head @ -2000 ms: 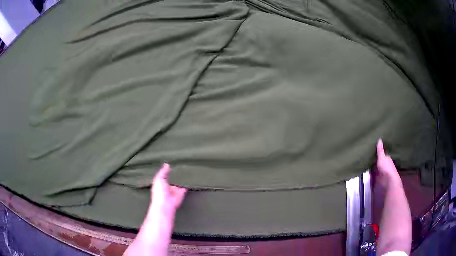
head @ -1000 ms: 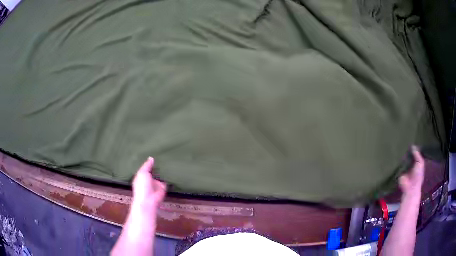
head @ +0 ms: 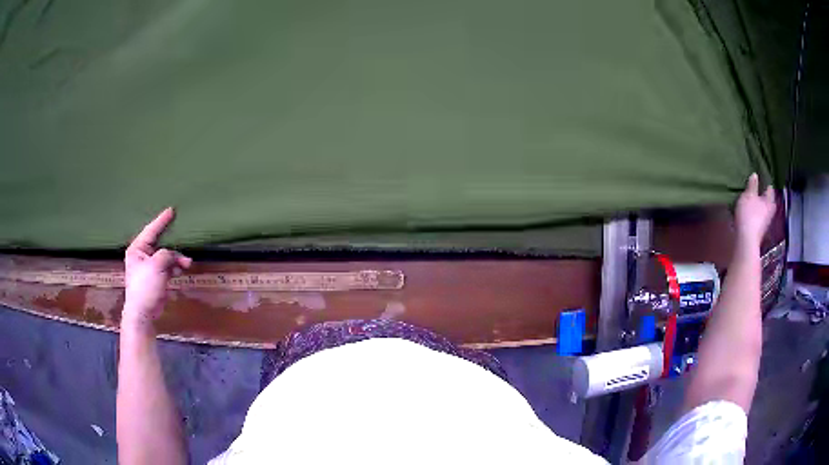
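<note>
Green fabric (head: 409, 118) covers most of the table, its loose upper ply pulled fairly smooth. Its near edge runs across the view, with a strip of lower plies (head: 509, 243) showing beneath it at centre right. My left hand (head: 153, 272) is at the near edge on the left, index finger extended onto the cloth and the other fingers curled at the edge; its grip is partly hidden. My right hand (head: 754, 209) pinches the fabric edge at the right, beyond the rail, and the cloth is drawn taut there.
The silver rail (head: 614, 272) crosses the table's near edge at the right. The red and blue end cutter (head: 674, 313) with white cylinders sits on it, beside my right forearm. A flat ruler-like strip (head: 300, 279) lies along the brown table edge (head: 491, 304). Grey floor shows below.
My left hand has moved left and up, and my right hand up, with the fabric. The upper ply has flattened, its near edge is straighter, and the rail and cutter are more exposed.
</note>
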